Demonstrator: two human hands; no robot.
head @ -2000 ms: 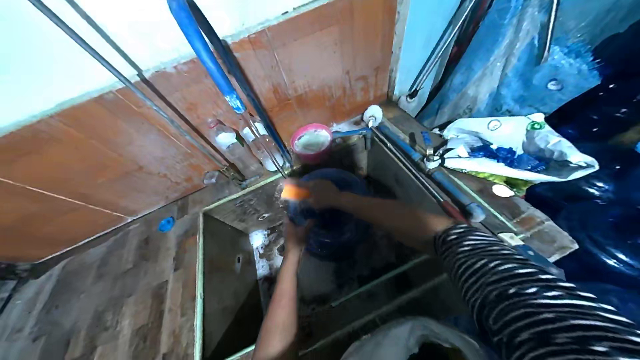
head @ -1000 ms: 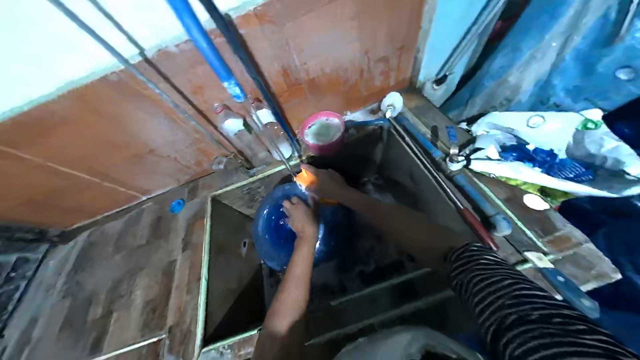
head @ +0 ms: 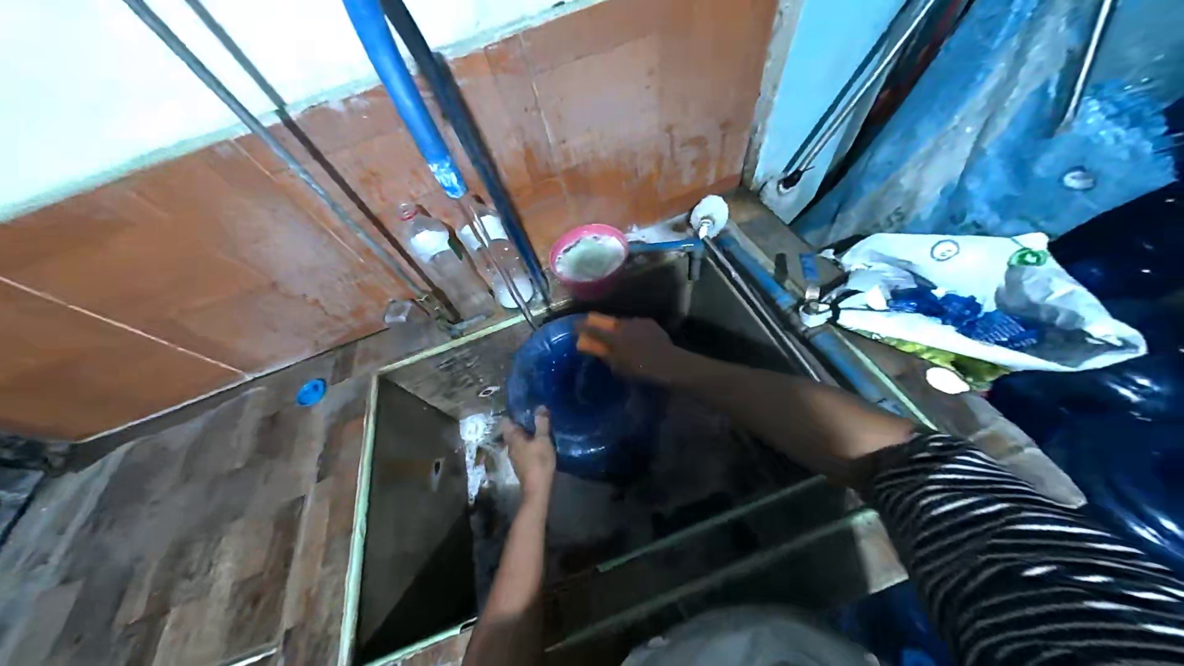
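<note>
A large round blue plastic water bottle (head: 592, 425) sits in the wash basin, its shiny surface facing up. My right hand (head: 638, 350) grips an orange sponge (head: 598, 335) against the bottle's upper side; the hand is slightly blurred. Spread fingers of my left hand (head: 532, 453) touch the bottle's lower left side. Thin metal tubes come down behind the bottle's upper left edge. A pink bowl (head: 588, 259) with whitish contents stands at the basin's back corner.
Two clear plastic bottles (head: 444, 264) lean by the tiled wall. A blue cap (head: 312, 392) lies on the left counter. Blue pipes (head: 758, 273) run along the basin's right edge. At the right are a white plastic bag (head: 1008, 277) holding blue caps and more large blue bottles (head: 1091, 416).
The blue bottle has turned and shifted right since one second ago. My left hand has moved from its top to its lower left side; my right hand stays on the sponge.
</note>
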